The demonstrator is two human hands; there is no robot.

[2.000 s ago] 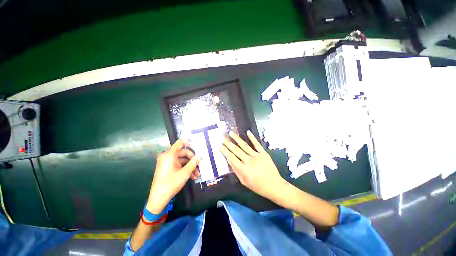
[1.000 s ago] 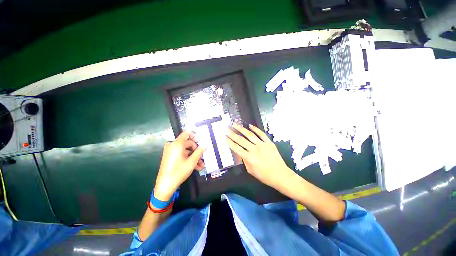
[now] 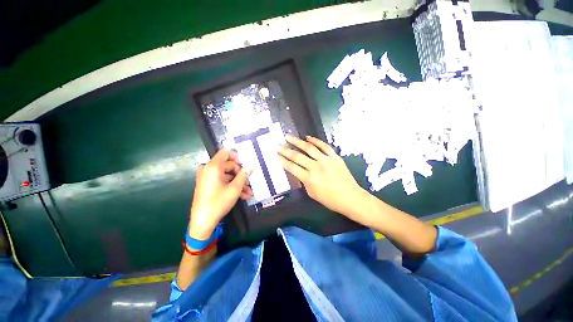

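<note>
The open tablet unit [image 3: 203, 119] lies on the dark green bench in front of me, slightly turned. Inside its black frame are bright white adhesive pieces [image 3: 272, 161] with a dark T-shaped gap between them. My left hand [image 3: 217, 188] rests at the unit's left side, fingers curled with thumb and fingertips near the white piece's edge; I cannot tell whether anything is between them. My right hand [image 3: 323, 174] lies flat over the right edge, fingers apart, fingertips at the white piece, holding nothing.
A heap of release-paper scraps [image 3: 405, 122] lies right of the unit. Behind it stands an upright white box [image 3: 443, 41], beside a large white stack [image 3: 512, 113]. An air blower [image 3: 22, 157] with cable is at the left. A white rail [image 3: 245, 41] runs along the back.
The whole view has shifted, so the bench things sit higher in the picture. Both hands stay in nearly the same places on the unit.
</note>
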